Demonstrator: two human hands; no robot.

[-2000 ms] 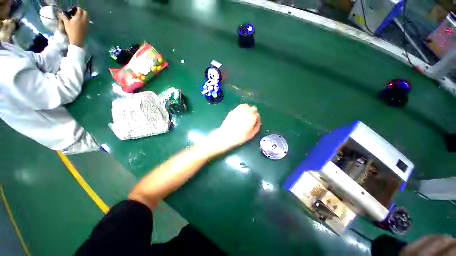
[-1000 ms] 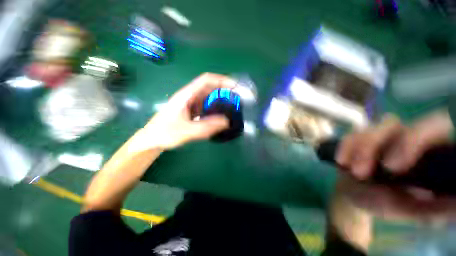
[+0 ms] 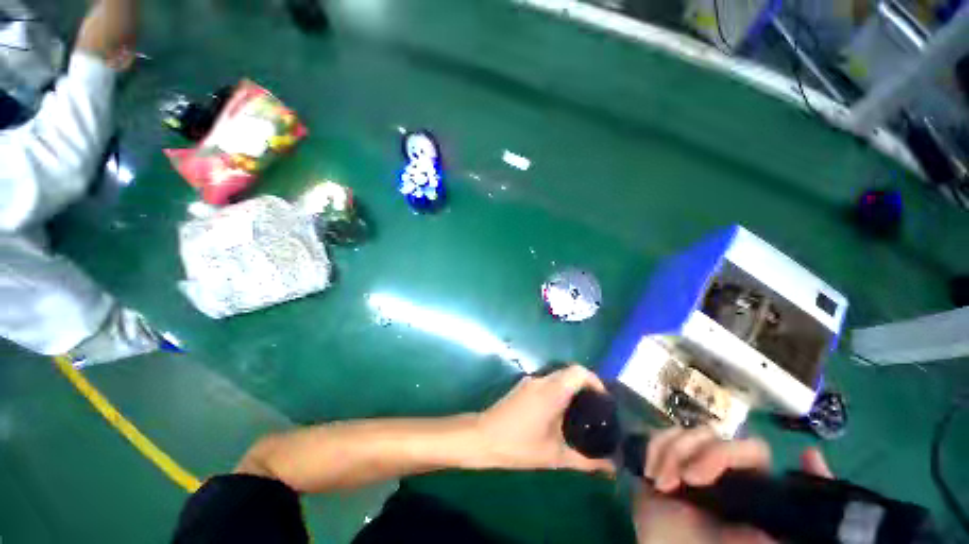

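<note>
My left hand [image 3: 537, 418] is closed around a small black cylindrical LED unit [image 3: 591, 423], held just above the bench near its front edge. My right hand [image 3: 696, 473] grips the black electric screwdriver [image 3: 786, 505], which lies nearly level with its pale label at the right. The driver's nose is at the unit's right side; the bit and any screw cannot be made out. The screw feeder [image 3: 680, 287], white with blue sides, stands just beyond my hands. Its pick-up plate [image 3: 714, 402] shows close above my right hand.
A silvery disc [image 3: 572, 294] lies left of the feeder. A glowing unit [image 3: 422, 170], a bubble-wrapped bundle [image 3: 255, 257] and a red-green bag [image 3: 239, 138] lie further left. A co-worker's white sleeve [image 3: 69, 149] is at far left. Another unit [image 3: 880, 213] stands far right.
My left hand, empty-looking near the disc at first, took hold of a unit and brought it down beside the feeder. My right hand brought the screwdriver in from the right to the unit.
</note>
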